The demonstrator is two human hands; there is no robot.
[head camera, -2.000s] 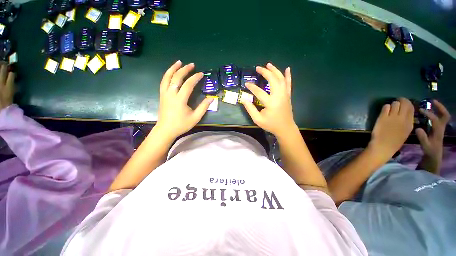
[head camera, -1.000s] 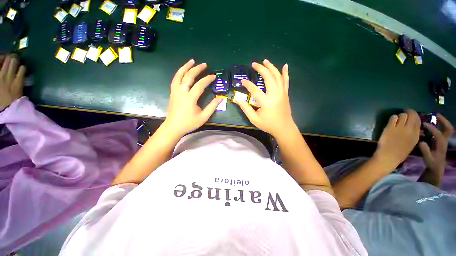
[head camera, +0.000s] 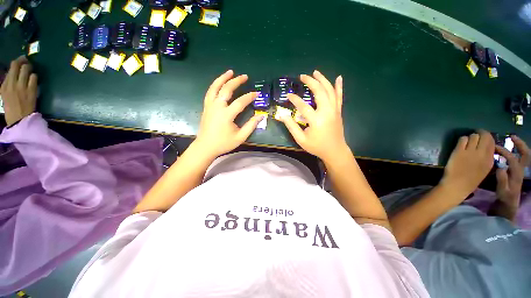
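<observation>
Three smartwatch modules stand side by side, display up, in front of me. Left module point(head camera: 262, 94) and middle module point(head camera: 285, 89) show lit marks; right module point(head camera: 307, 96) is partly under my fingers. Silver-white pouch batteries with yellow edges lie on the near side, such as the middle battery point(head camera: 283, 112). My left hand point(head camera: 228, 114) has its index finger at the left module's edge and its thumb at that module's battery. My right hand point(head camera: 318, 116) has fingers over the middle and right modules and its thumb by the middle battery. Its grip is partly hidden.
Rows of modules point(head camera: 144, 38) with batteries lie at upper left on the green bench point(head camera: 372, 75). Two modules point(head camera: 484, 55) and another unit lie at right. A neighbour's hand point(head camera: 19, 90) is at left; another neighbour's hands point(head camera: 470, 157) hold a unit at right.
Four modules showed between my hands two seconds ago; three show now. The middle screen's marks look different from one second ago. The bench view has shifted right. The left neighbour's hand has moved inward.
</observation>
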